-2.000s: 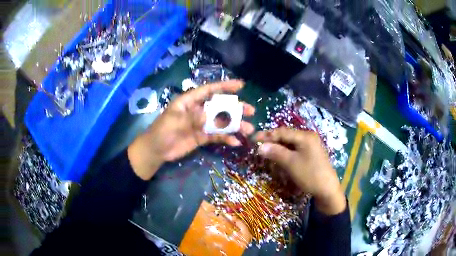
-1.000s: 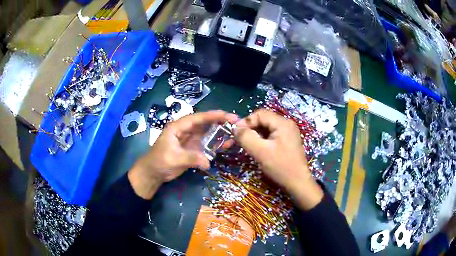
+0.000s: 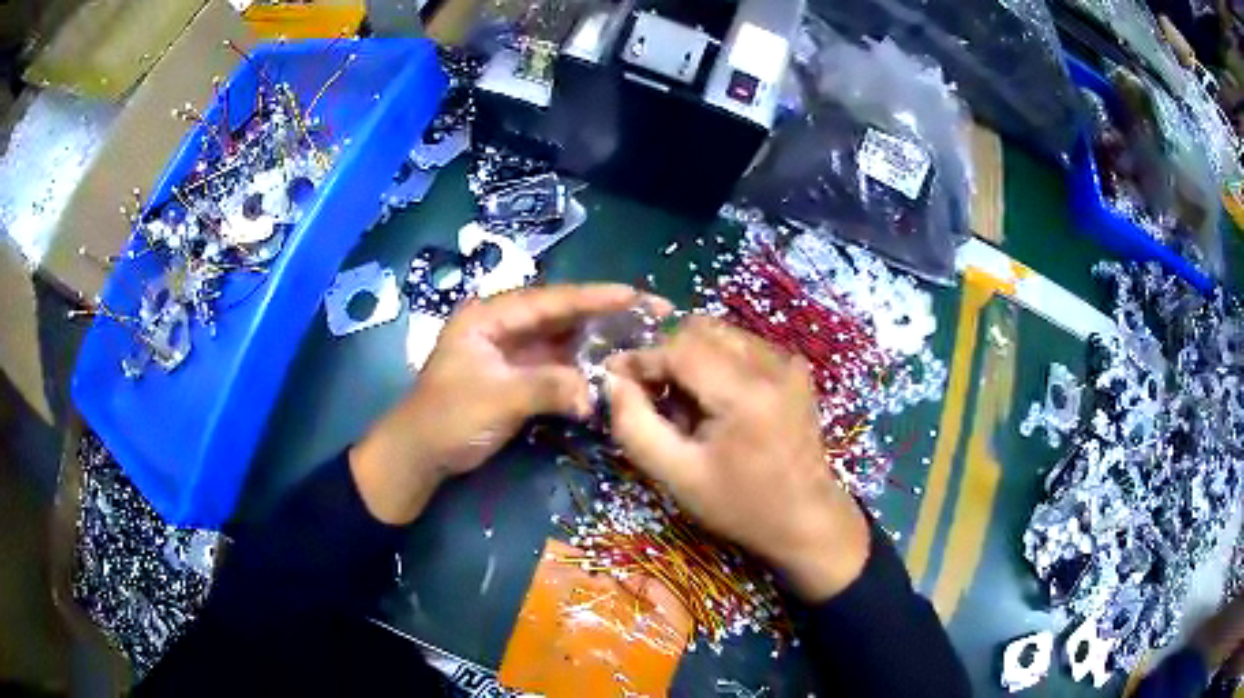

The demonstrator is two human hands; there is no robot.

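Note:
My left hand point(image 3: 478, 375) holds a pale, squarish holder point(image 3: 610, 341) by its edges between thumb and fingers, mostly hidden by the fingers. My right hand point(image 3: 730, 430) touches the holder's right side with thumb and fingertips; whether a wire is pinched there cannot be seen. Red lead wires point(image 3: 791, 321) lie in a heap behind my right hand. Yellow-orange lead wires point(image 3: 689, 566) lie below it, partly on an orange pad point(image 3: 594, 630).
A blue tray point(image 3: 293, 293) at left holds wired holders. Loose holder plates point(image 3: 362, 299) lie beside it. A black machine point(image 3: 655, 137) and a clear bag point(image 3: 894, 164) stand behind. A holder heap point(image 3: 1146, 450) lies at right, past yellow tape point(image 3: 955, 436).
The holder first faced the camera flat in my left hand, then was tilted. My right hand has come from the wires to the holder and now covers more of it.

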